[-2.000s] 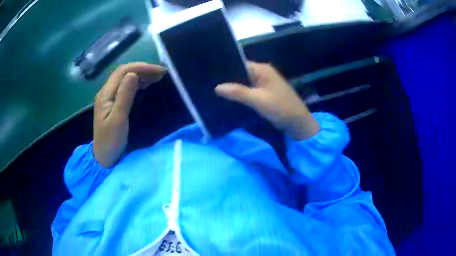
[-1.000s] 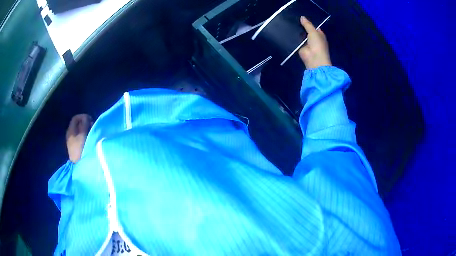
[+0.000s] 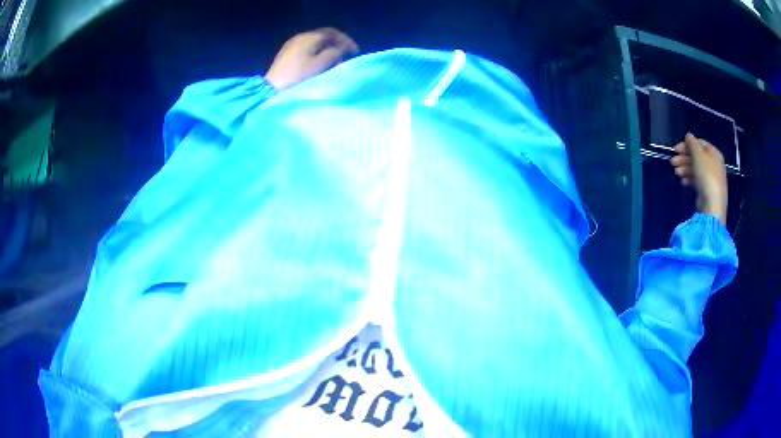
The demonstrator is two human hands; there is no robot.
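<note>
A black sheet with white edges [image 3: 666, 120] lies inside a dark metal-edged drawer [image 3: 634, 171] at the far right. My right hand [image 3: 704, 171] is at the sheet's near edge with its fingers curled. I cannot tell if it grips the sheet. My left hand [image 3: 310, 58] is at the top, left of centre, just beyond the smock's edge. It is slightly blurred, its fingers are loosely bent, and nothing shows in it.
My blue smock [image 3: 283, 205] fills the middle of the view. The drawer's metal rim [image 3: 685, 53] runs along the top right. A pale strip of the bench edge [image 3: 81, 38] shows at the upper left. A green patch [image 3: 30, 154] is at the left.
The black sheet has gone from in front of me into the drawer with my right hand. The view has turned, so the housing and white paper are out of sight. My left hand appears higher.
</note>
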